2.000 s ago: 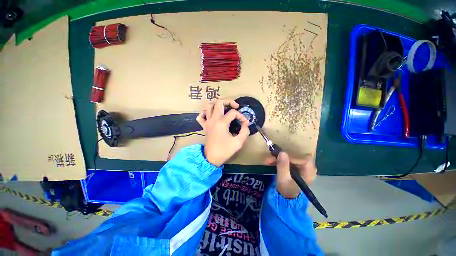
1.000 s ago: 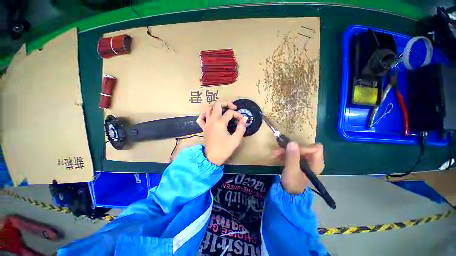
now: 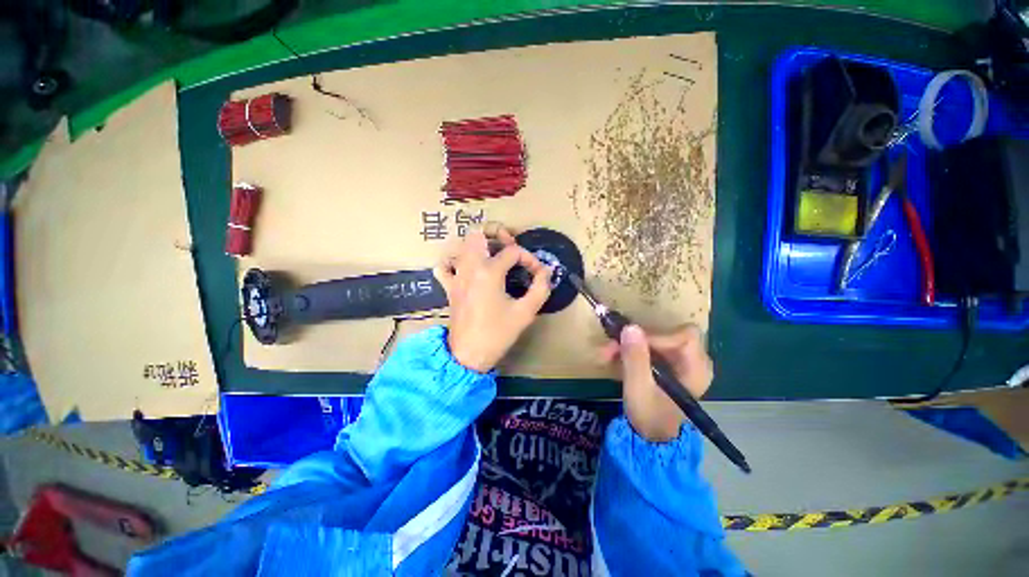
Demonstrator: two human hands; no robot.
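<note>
A black headphone (image 3: 372, 295) lies flat on the cardboard mat, pale lettering on its band. Its left ear cup (image 3: 263, 305) faces up. My left hand (image 3: 492, 295) is at the right ear cup (image 3: 563, 250), fingers pinched over its pale centre; anything thin between the fingertips is too small to tell. My right hand (image 3: 657, 378) holds the soldering iron (image 3: 685, 399) like a pen, its silver tip at the right edge of the cup's centre. Loose red lead wires (image 3: 483, 158) lie above the headphone. A thin dark wire curls below the band.
Two tied red wire rolls (image 3: 254, 118) lie at the mat's upper left. Golden-brown specks (image 3: 649, 192) cover its right side. A blue tray (image 3: 818, 305) at right holds an iron stand, yellow sponge (image 3: 828, 212), tweezers and red-handled pliers (image 3: 916, 248). Another cardboard sheet (image 3: 107, 271) lies left.
The soldering iron's tip moved away from the cup's centre to the right, then back to the centre's edge. My left hand stays at the cup. The view has shifted slightly.
</note>
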